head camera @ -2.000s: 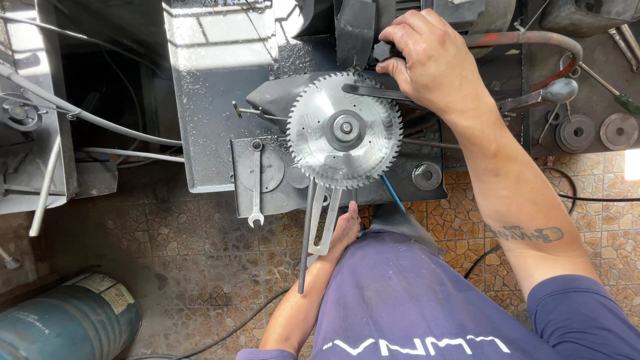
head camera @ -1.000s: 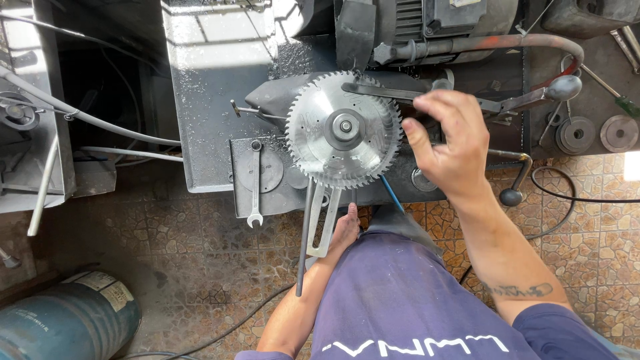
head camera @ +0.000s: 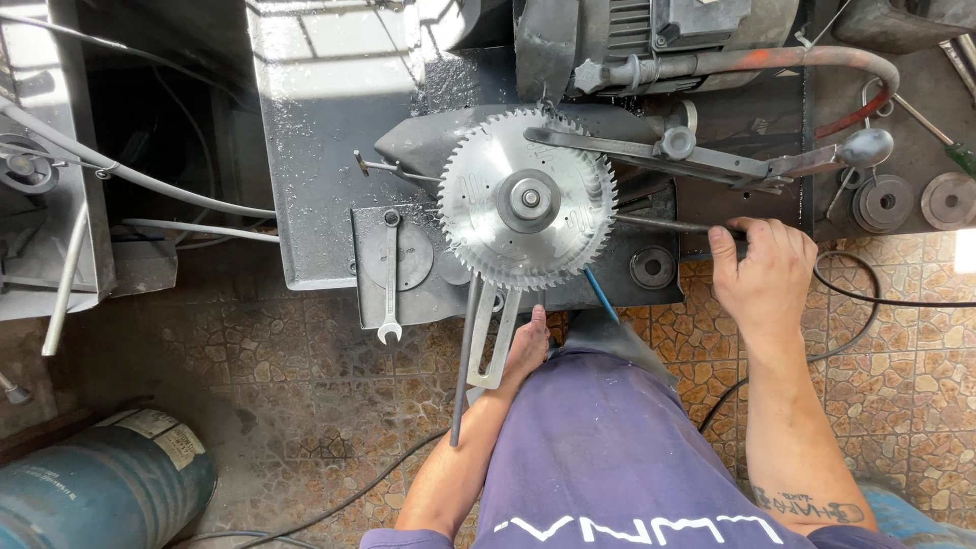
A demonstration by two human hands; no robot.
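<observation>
A circular saw blade [head camera: 488, 183] with toothed rim is mounted flat on a hub [head camera: 530, 200] in the middle of the machine. Over its upper right edge reaches a metal lever arm [head camera: 640, 152] with a round knob. My right hand [head camera: 765, 267] is closed around the end of a dark metal rod [head camera: 663, 223] that runs right from beneath the blade. My left hand [head camera: 531, 339] is below the blade, beside a slotted metal bracket [head camera: 482, 374]; its fingers are mostly hidden, and what they touch cannot be seen. A combination wrench [head camera: 391, 282] lies on the lower plate, left of the blade.
An electric motor [head camera: 633, 34] and a red-grey hose [head camera: 778, 59] are behind the blade. Round flanges [head camera: 884, 202] and a green-handled screwdriver [head camera: 959, 156] lie at right. A blue drum [head camera: 114, 488] stands lower left. A black cable [head camera: 366, 484] crosses the tiled floor.
My right hand has come down from the hose fitting, past the lever arm, to the rod at the right of the blade. My left hand stays below the blade.
</observation>
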